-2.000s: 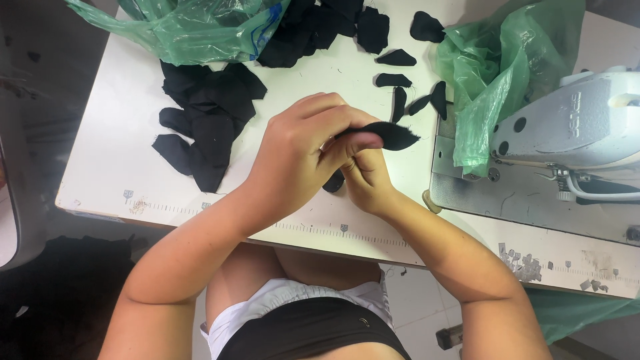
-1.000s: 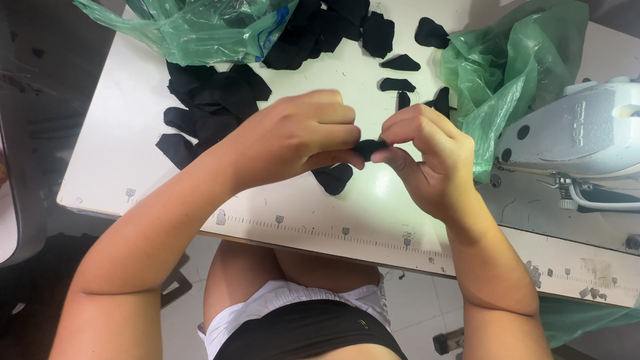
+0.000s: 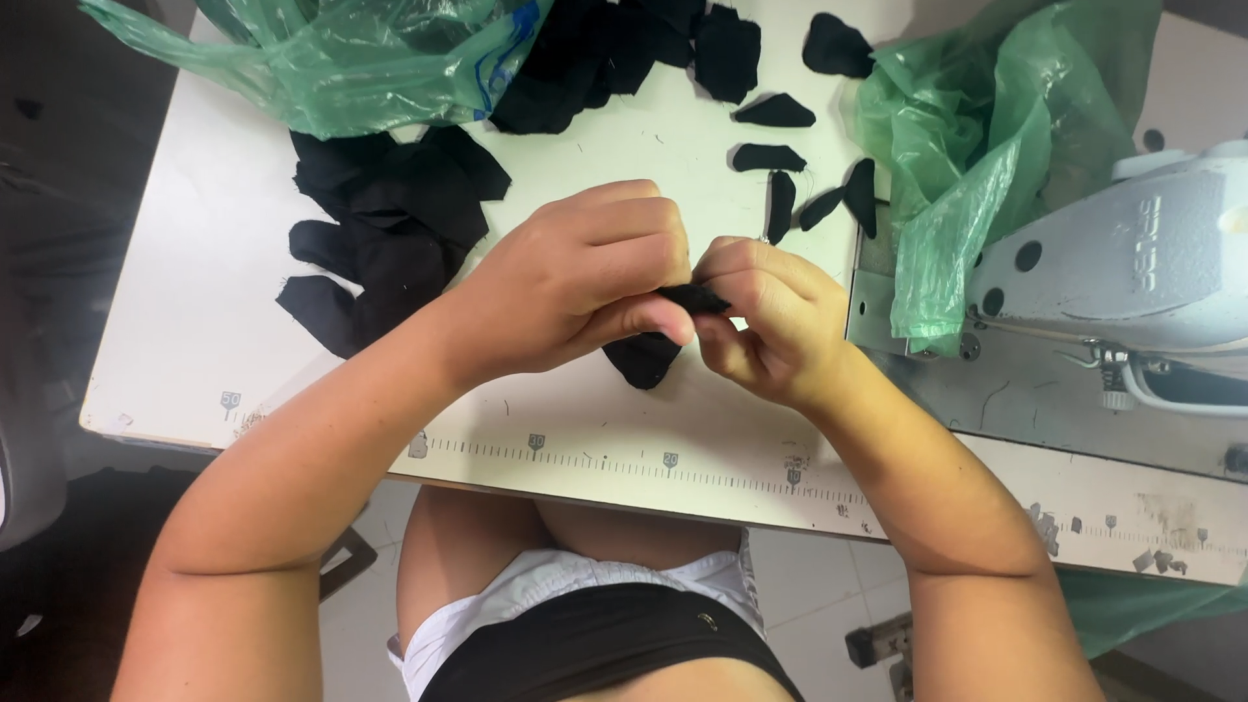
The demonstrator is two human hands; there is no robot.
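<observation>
Between my two hands, over the front of the table, is a small black fabric piece (image 3: 697,297). My left hand (image 3: 595,273) pinches its left end between thumb and curled fingers. The right end is pinched by my right hand (image 3: 770,317), whose fingertips are close to the left ones. Another black fabric piece (image 3: 642,361) lies on the table just under my hands, partly covered by them. Several small curved black pieces, one of them a narrow strip (image 3: 769,157), lie beyond my right hand. A heap of larger black fabric pieces (image 3: 390,214) lies beyond my left forearm.
A green plastic bag (image 3: 390,68) lies at the back left against more black pieces. Another green plastic bag (image 3: 975,146) rests beside a sewing machine (image 3: 1102,263) on the right. A printed ruler scale (image 3: 604,456) runs along the front edge of the white table (image 3: 185,322).
Two seconds ago my hands were together with the black piece standing out to the right; now they are side by side with it between them. Since one second ago they remain in nearly the same place.
</observation>
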